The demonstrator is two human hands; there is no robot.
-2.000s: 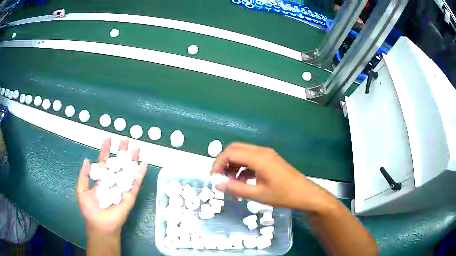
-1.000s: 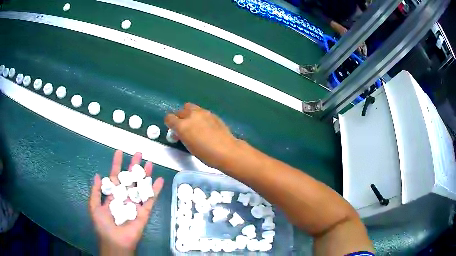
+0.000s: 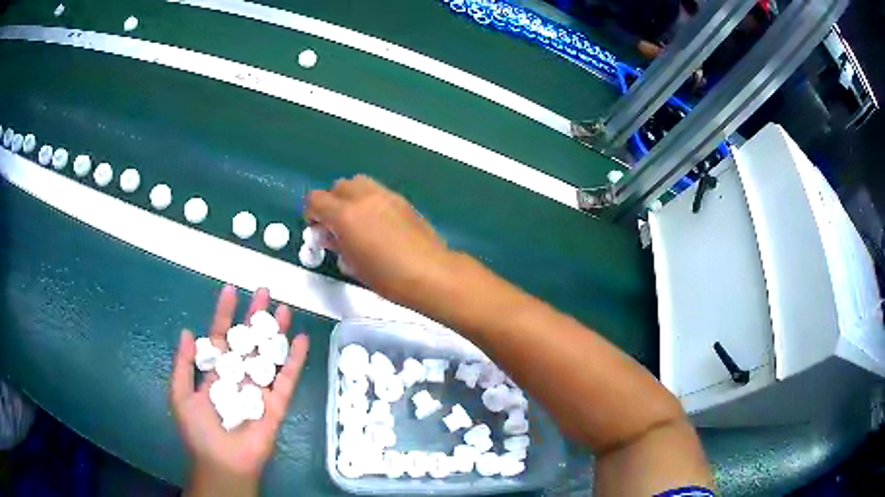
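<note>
Several small white parts stand in a row along the near edge of the green conveyor belt (image 3: pixel 388 146). My right hand (image 3: pixel 374 233) is over the right end of the row, with a white part (image 3: pixel 312 236) at its fingertips, just above or touching another white part (image 3: pixel 311 255). A further part is partly hidden beside the hand. My left hand (image 3: pixel 238 393) is palm up over the near worktop, with a loose pile of white parts (image 3: pixel 241 364) on it. The clear parts tub (image 3: pixel 337 466) sits right of my left hand and holds many white parts.
A white near rail (image 3: pixel 204 248) runs between belt and worktop. Farther white rails (image 3: pixel 320 92) cross the belt, with single white parts (image 3: pixel 308 58) between them. Silver posts (image 3: pixel 718 107) and a white box (image 3: pixel 713 291) with black handles stand at right. A person's hand (image 3: pixel 648 47) shows beyond.
My right hand has gone from above the tub to the row's right end, shifting only slightly in the last second. The view has shifted. White parts in the far lane have moved.
</note>
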